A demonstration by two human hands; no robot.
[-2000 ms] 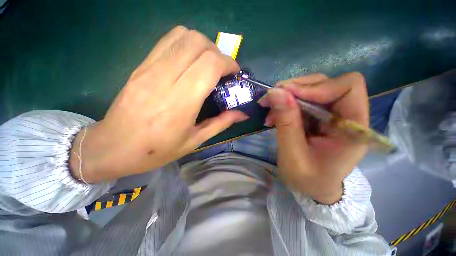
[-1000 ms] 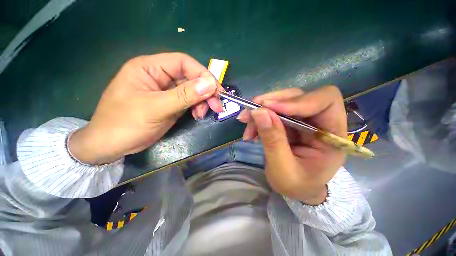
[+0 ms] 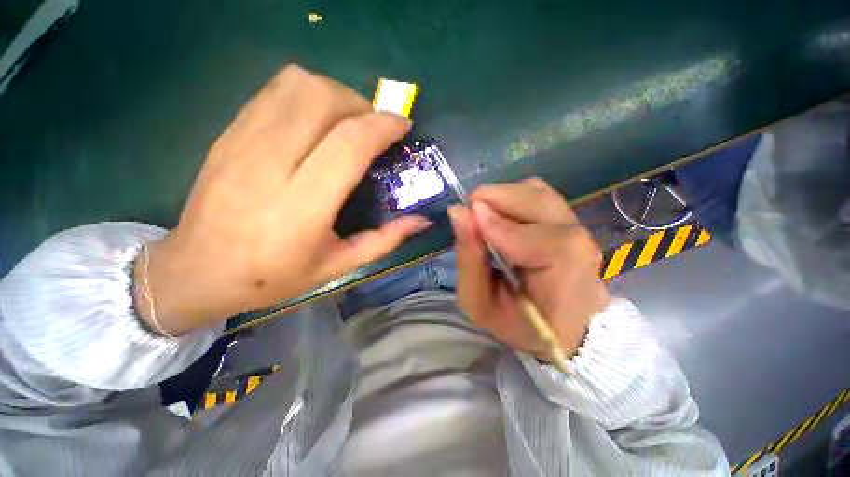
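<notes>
A small black device housing (image 3: 380, 197) lies on the green bench with a purple-blue circuit board (image 3: 415, 183) and bright white patches inside. A white battery (image 3: 395, 97) with yellow edges lies just beyond it. My left hand (image 3: 280, 186) spans the housing, index finger at its far edge and thumb at its near edge. My right hand (image 3: 531, 252) holds tweezers (image 3: 504, 265) like a pen, their tips at the board's upper right corner. Whether the tips hold anything is too small to tell.
A tiny pale piece (image 3: 315, 18) lies on the green bench (image 3: 522, 74) at the top. A pale strip (image 3: 35, 35) shows at the upper left. The bench's near edge runs diagonally. Another person's striped sleeve (image 3: 802, 205) is at the right. Yellow-black floor tape (image 3: 657, 250) shows below.
My left hand has gone from pinching at the tweezer tips to spanning the housing. The right hand has moved left and down, and the tweezers point more steeply onto the board.
</notes>
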